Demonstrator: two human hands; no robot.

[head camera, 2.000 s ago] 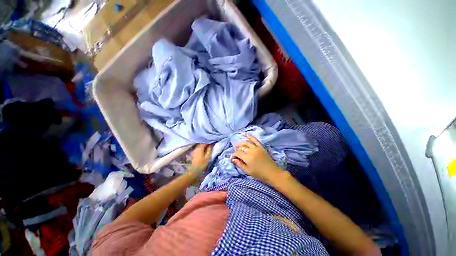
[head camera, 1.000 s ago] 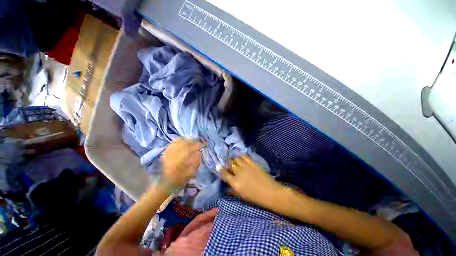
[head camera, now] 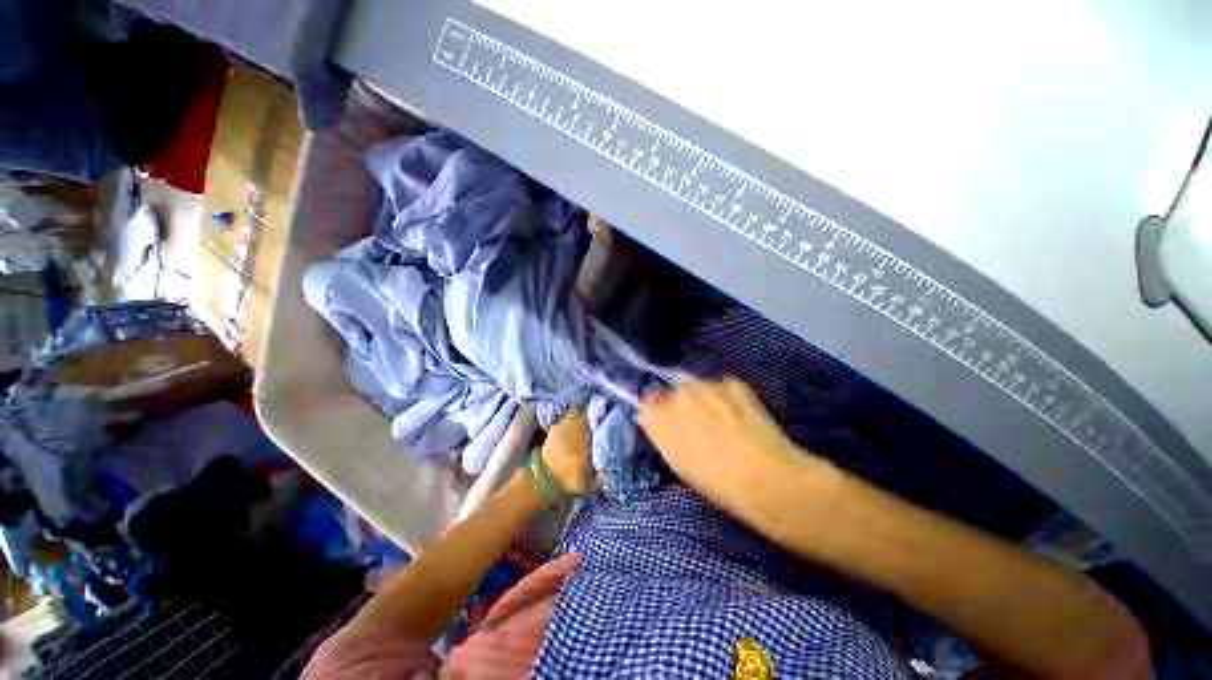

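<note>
Light-blue garment panels (head camera: 512,299) lie heaped in a pale bin (head camera: 299,385) and run over its near rim to my lap. My left hand (head camera: 569,452) is at the gathered near end of the cloth, its fingers closed on it and partly hidden. My right hand (head camera: 705,419) is to the right of the bundle, slightly blurred, with its fingers closed on a thin pale strip (head camera: 625,368). The strip stretches from the gathered cloth to my right hand.
The grey table edge with a printed ruler (head camera: 744,199) curves past the bin's right side. White tabletop (head camera: 851,93) lies beyond, with part of a white machine (head camera: 1192,246) at the right edge. A cardboard box (head camera: 246,199) stands left of the bin. Dark and blue cloth lies further left.
My right hand has moved right, away from the bundle, and the pale strip now shows stretched. My left hand has moved toward my lap. The view has turned since two seconds ago, showing more table edge.
</note>
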